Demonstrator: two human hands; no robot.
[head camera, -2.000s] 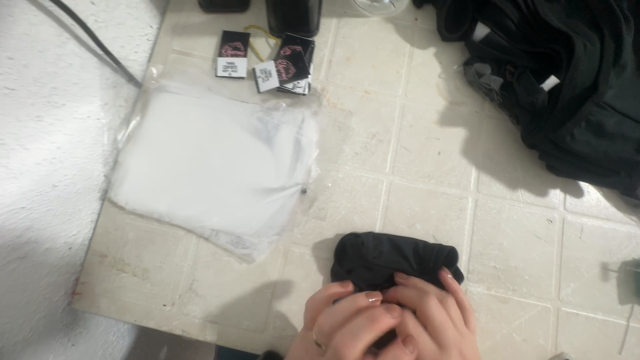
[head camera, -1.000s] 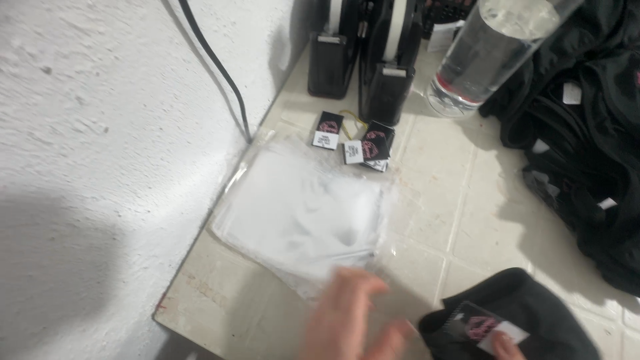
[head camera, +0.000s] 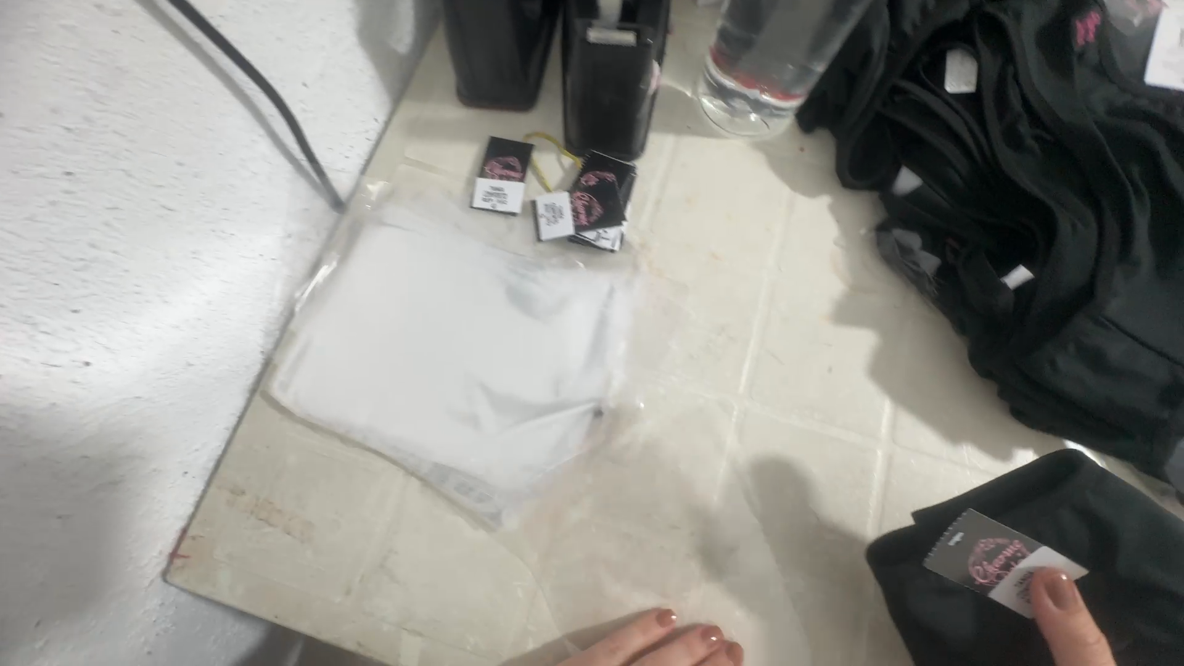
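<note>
At the lower right, a folded black garment (head camera: 962, 620) lies with a black-and-white hang tag (head camera: 1004, 560) on top. The thumb of my right hand (head camera: 1073, 620) presses on the tag's white part; its other fingers are hidden. The fingertips of my left hand (head camera: 661, 643) show at the bottom edge, the rest out of frame. Faint clear film seems to lie by these fingers, but whether they grip it cannot be seen. A stack of clear plastic bags (head camera: 444, 342) lies left of centre. Above it are loose hang tags (head camera: 501, 176) and a yellow band (head camera: 552, 153).
Two black tape dispensers (head camera: 606, 102) stand at the top, beside a clear container with a red band (head camera: 754, 83). Black garments (head camera: 1045, 213) are heaped at the upper right. A rough white wall (head camera: 139, 324) with a black cable (head camera: 268, 92) borders the tiled table (head camera: 305, 555) on the left.
Both hands were on the black garment two seconds ago. My left hand has come away from it, and a tag now shows on the garment under my right thumb. The view has shifted.
</note>
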